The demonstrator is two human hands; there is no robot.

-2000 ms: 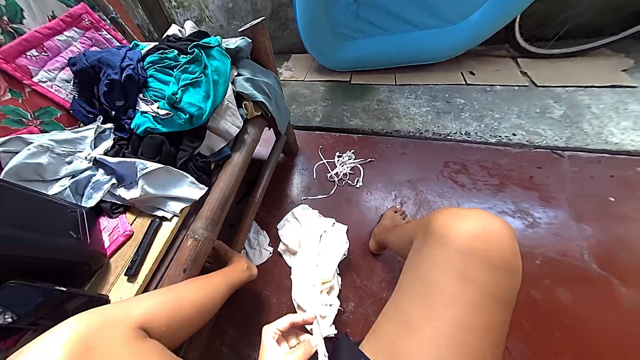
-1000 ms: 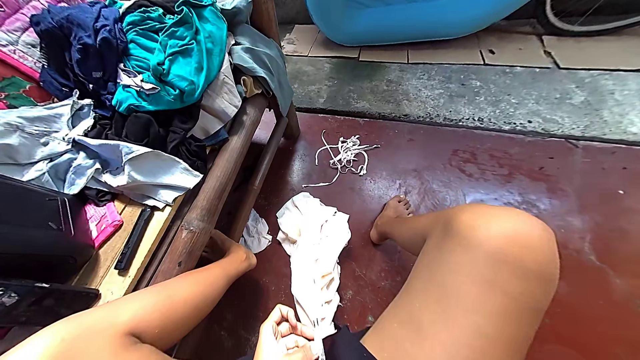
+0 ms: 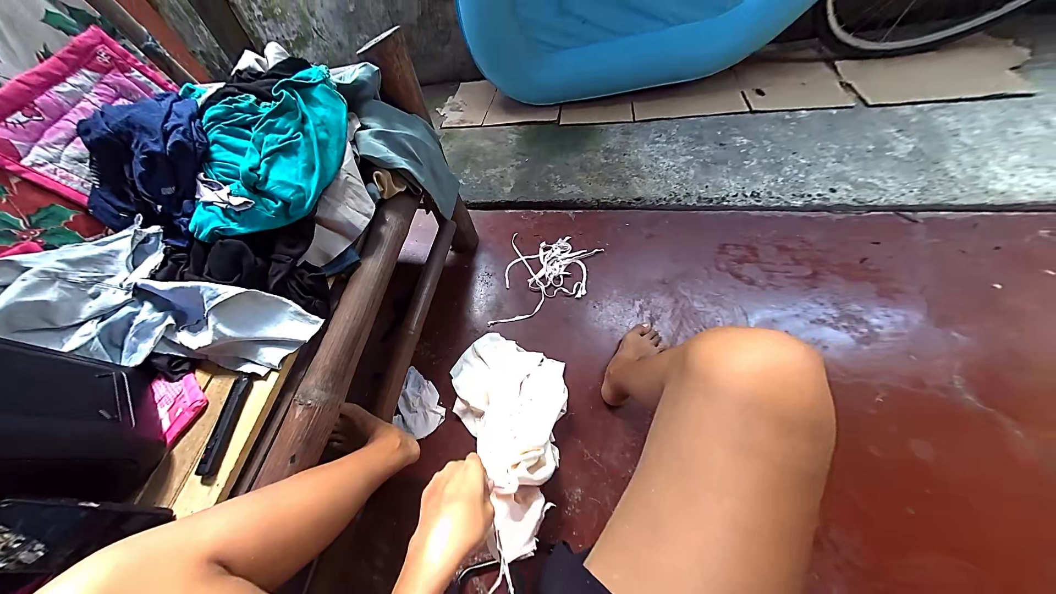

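Note:
My left hand (image 3: 454, 503) is closed at the left edge of a bunched white cloth (image 3: 511, 404), with its knuckles turned up. The cloth hangs or lies between my legs over the red floor; its lower part is creased and frayed. Thin white strands (image 3: 500, 569) hang below my hand, beside a dark curved edge of something mostly hidden at the bottom. My right hand is not in view. Farther forward, a loose tangle of white fabric cord (image 3: 557, 268) lies on the floor. A small whitish cloth scrap (image 3: 420, 404) rests near my left foot.
A wooden bench (image 3: 346, 346) at left bears piled clothes (image 3: 272, 157), a black case (image 3: 74, 421), a slim black object (image 3: 224, 427) and a dark glossy device (image 3: 74, 532). Beyond the floor, a concrete ledge (image 3: 701, 165) holds cardboard (image 3: 792, 85), a blue inflatable pool (image 3: 627, 58) and a bicycle wheel (image 3: 916, 37).
My left hand has moved forward along the left side of the white cloth. The cloth's lower end and loose strands now show below the hand.

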